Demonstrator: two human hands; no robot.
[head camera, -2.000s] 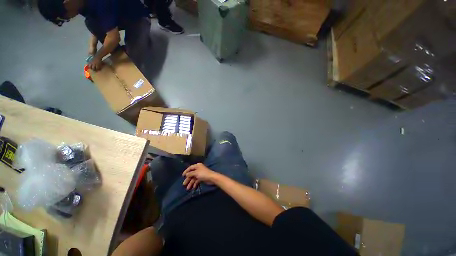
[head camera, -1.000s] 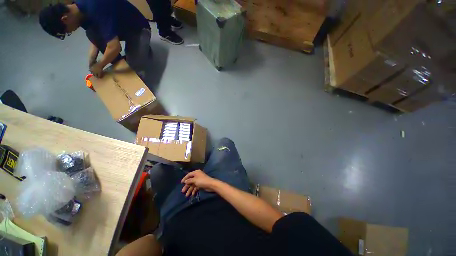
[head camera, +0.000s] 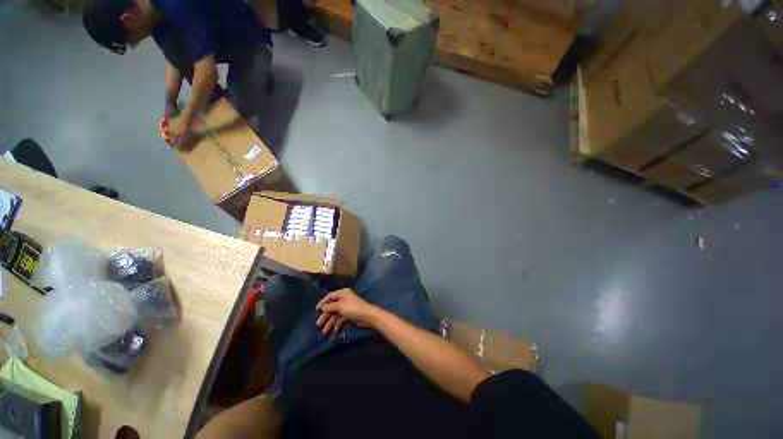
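My right hand (head camera: 343, 310) rests on my lap over the jeans, empty, its fingers loosely bent and slightly apart. Of my left arm only a part (head camera: 245, 420) shows at the bottom edge beside the desk; the left hand is not visible. Just beyond my knees stands an open carton (head camera: 288, 250) with rows of white items inside. The desk (head camera: 206, 257) is at the left, with a bubble-wrapped bundle (head camera: 86, 313) holding dark pieces on it.
A crouching person in dark blue (head camera: 210, 30) has both hands at a closed carton (head camera: 227, 154), beside an orange-red tool (head camera: 165, 129). A green wrapped parcel (head camera: 391, 60), a wooden crate (head camera: 506, 39) and stacked cartons (head camera: 640, 111) stand farther off. Another carton (head camera: 494, 343) lies right of my legs.
The view has shifted slightly, so the surroundings sit a little farther right. The crouching person's hands have moved slightly at the closed carton. My right hand stays on my lap.
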